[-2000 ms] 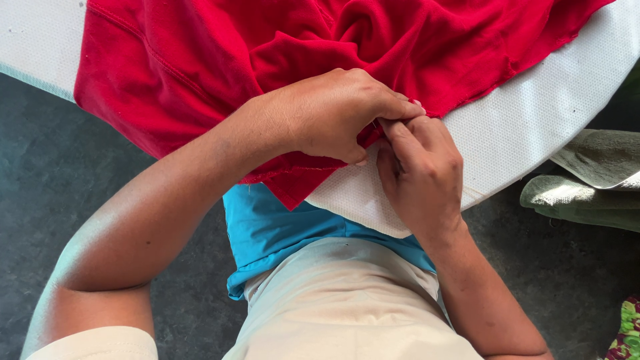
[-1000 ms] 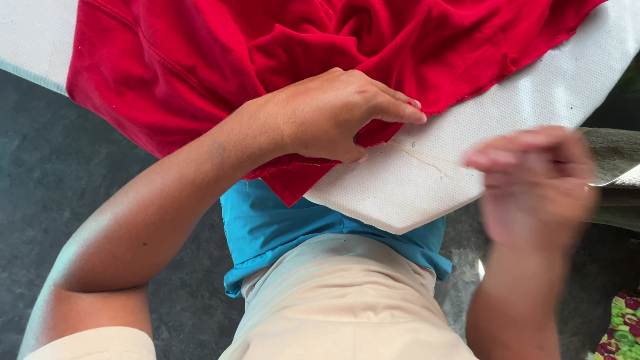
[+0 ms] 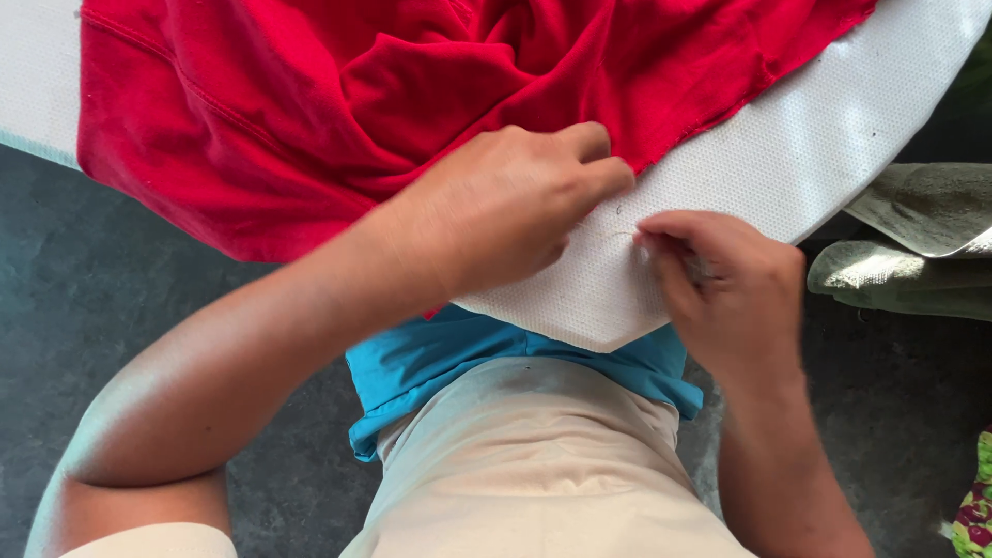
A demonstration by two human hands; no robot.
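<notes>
A large piece of red fabric (image 3: 465, 85) lies in folds across a padded, white-covered board, with a stitched seam along its left part and a raw edge on the right. My left hand (image 3: 527, 201) lies over the fabric's near edge, its fingers curled and slightly blurred; they hide what they may be gripping. To its right, over the white cover, my right hand (image 3: 725, 287) pinches the end of a thin light thread (image 3: 616, 233) between thumb and forefinger. The thread's other end runs toward my left hand.
The white-covered board (image 3: 821, 139) narrows to a blunt corner in front of my body. Folded grey-green cloth (image 3: 914, 271) is at the right, beyond the board's edge. A patterned green and red cloth (image 3: 978, 511) shows at the lower right. Dark floor (image 3: 155, 271) lies below.
My right hand moved away to the right from beside my left hand, then came part of the way back. The fabric corner that hung below my left hand is now mostly hidden behind my left arm.
</notes>
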